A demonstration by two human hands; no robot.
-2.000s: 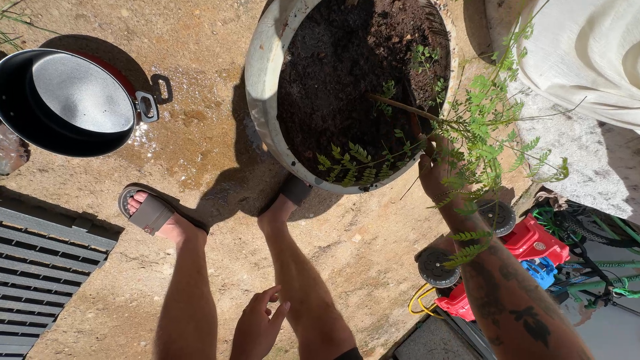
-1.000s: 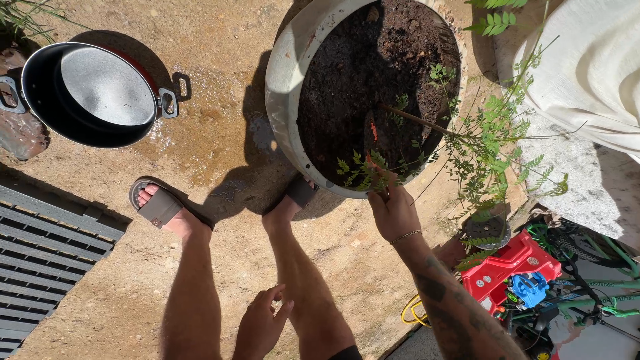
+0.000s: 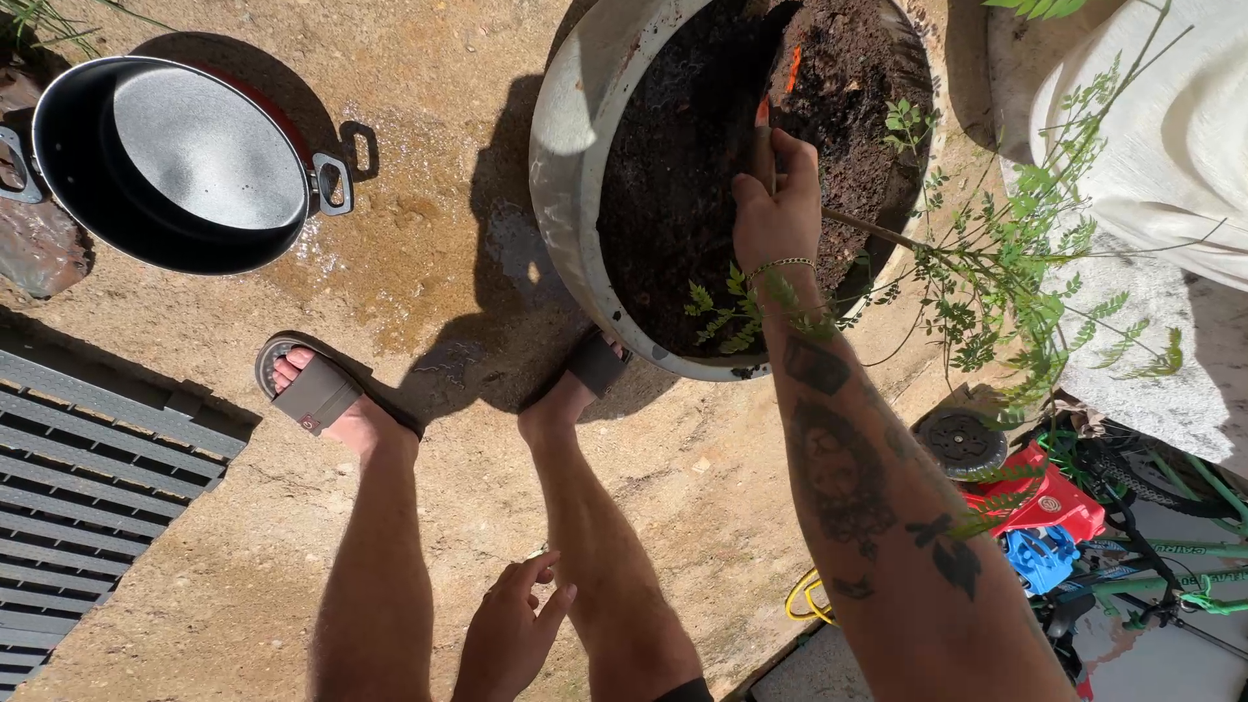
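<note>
A round pale planter (image 3: 575, 166) holds dark, partly wet soil (image 3: 673, 224) and a thin-stemmed leafy plant (image 3: 1014, 273) that leans out to the right. My right hand (image 3: 780, 210) is over the soil, closed around the wooden handle (image 3: 763, 156) of a small garden tool with orange-red metal. The tool's working end is in or behind the soil, so its shape is hidden. Low in the view, my left hand (image 3: 517, 624) hangs beside my leg with its fingers loosely bent and apart, holding nothing.
A dark-lined pot with two handles (image 3: 263, 229) stands on the sandy ground at upper left, near a stone (image 3: 44, 244). Grey slatted grating (image 3: 107, 468) lies at lower left. White cloth (image 3: 1160, 127), a red plastic object (image 3: 1053, 497) and green bicycle parts (image 3: 1150, 575) are at right.
My right hand has moved from the planter's near rim to over the middle of the soil, with the tool in it. The left hand still hangs low.
</note>
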